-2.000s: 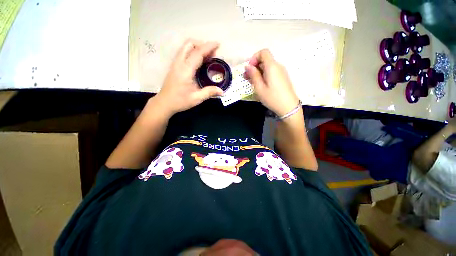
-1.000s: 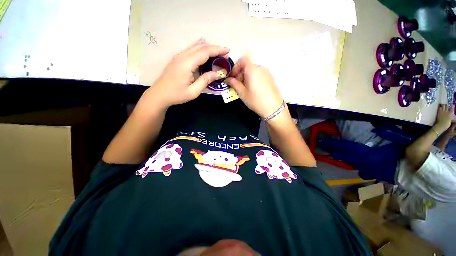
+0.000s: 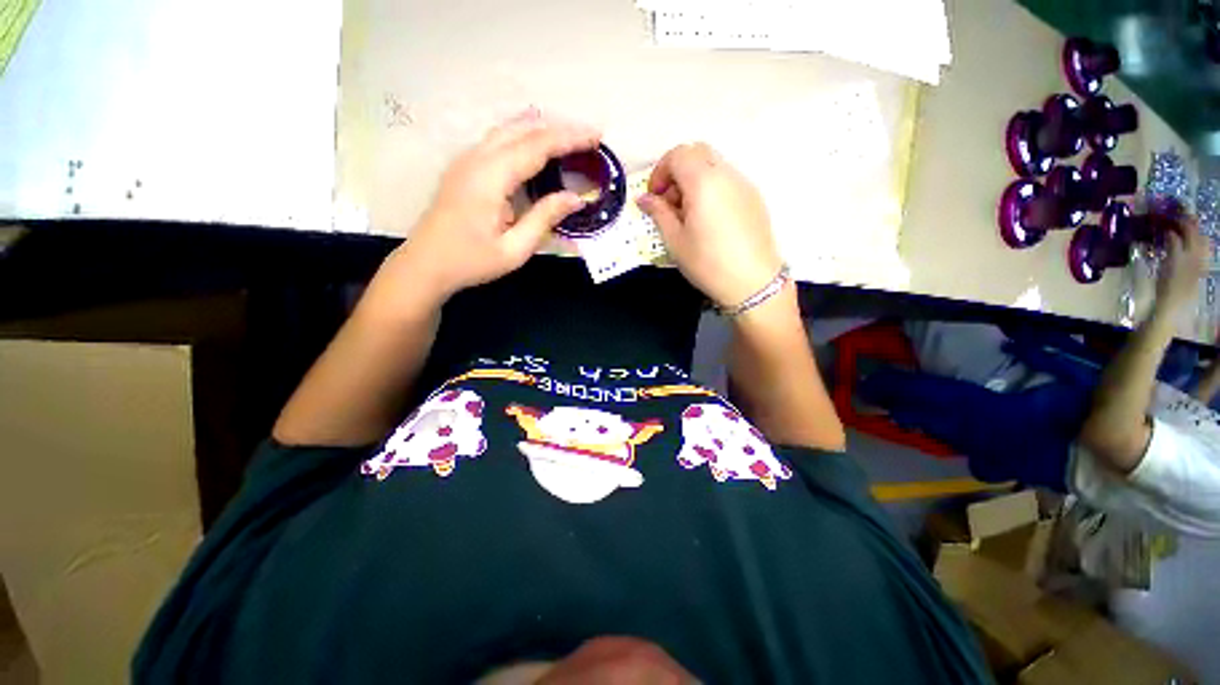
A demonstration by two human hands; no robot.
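My left hand [image 3: 498, 208] holds a glossy dark purple flared housing [image 3: 609, 201] at the bench's near edge, its round opening facing up, with fingers over its left side. My right hand [image 3: 700, 214] is just right of it, thumb and forefinger pinched together above a white label sheet [image 3: 618, 252] with small dark marks. The sheet lies partly behind the housing. Whether a label is between the right fingertips is too small to tell.
Several purple housings [image 3: 1028, 212] stand at the bench's right end beside glittering silver parts [image 3: 1167, 174]. Label backing sheets [image 3: 803, 30] lie at the back. A neighbour's hand [image 3: 1177, 268] reaches in at right. Cartons [image 3: 100, 468] stand below left and right.
My right hand moved in to the housing's near rim, then back right, away from it. My left hand kept its hold. The neighbour's hand has reached the housings at right.
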